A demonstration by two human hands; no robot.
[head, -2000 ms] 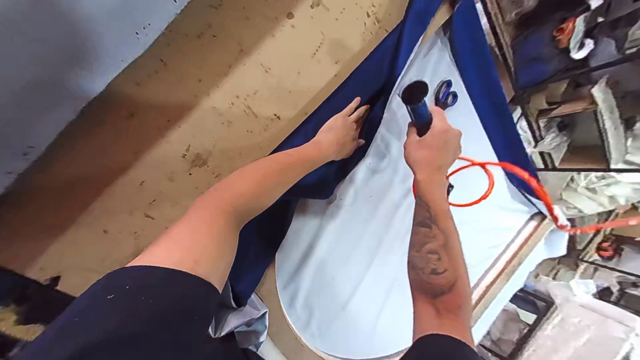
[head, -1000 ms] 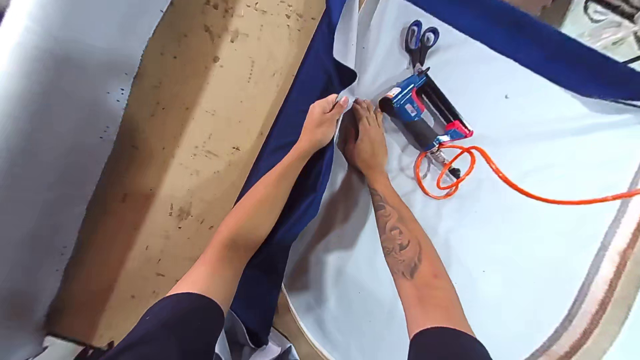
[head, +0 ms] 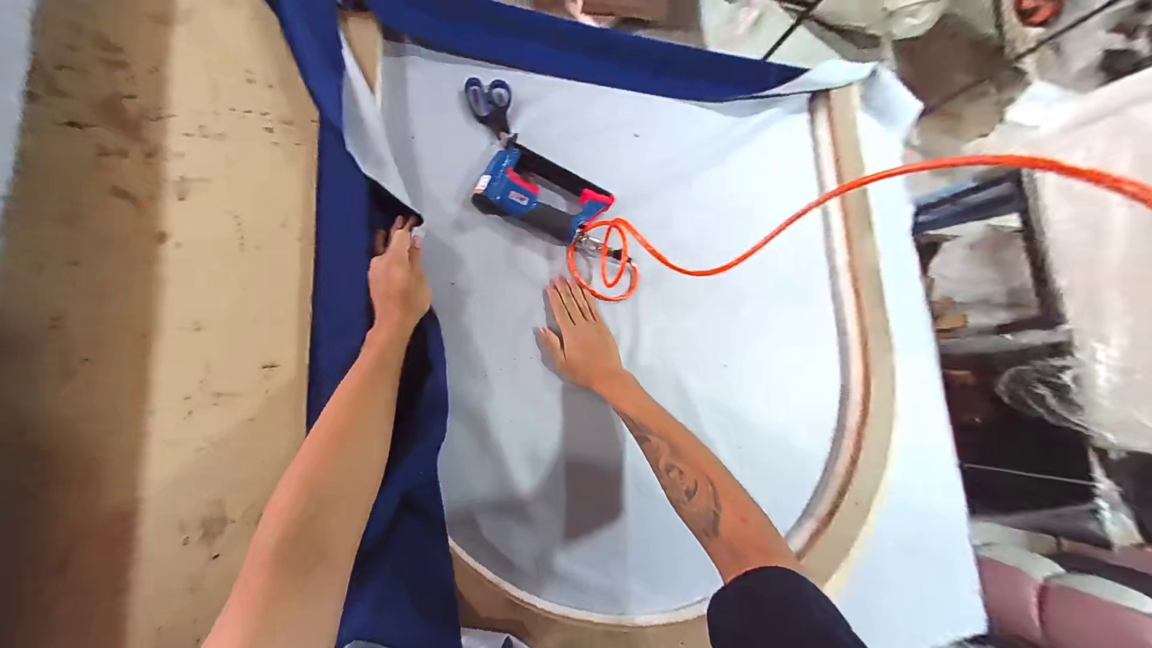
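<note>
My left hand grips the folded edge of a navy blue fabric at the left side of a padded panel with a pale grey-white fabric over it. On that pale fabric my right hand lies with its palm down and fingers apart, holding nothing. Just beyond its fingertips an orange coiled air hose joins a blue and black pneumatic stapler lying on its side. Dark-handled scissors rest above the stapler, their blades partly hidden.
A stained tan board or table surface runs along the left. The panel's curved edge shows at the right and bottom. Cluttered shelving with plastic-wrapped material stands at the far right, and pink cushioned items sit at the lower right.
My right hand held the stapler at first; the tool was then lying on the pale fabric. Since the second frame, my right hand has moved away from my left and now lies flat. The view has shifted.
</note>
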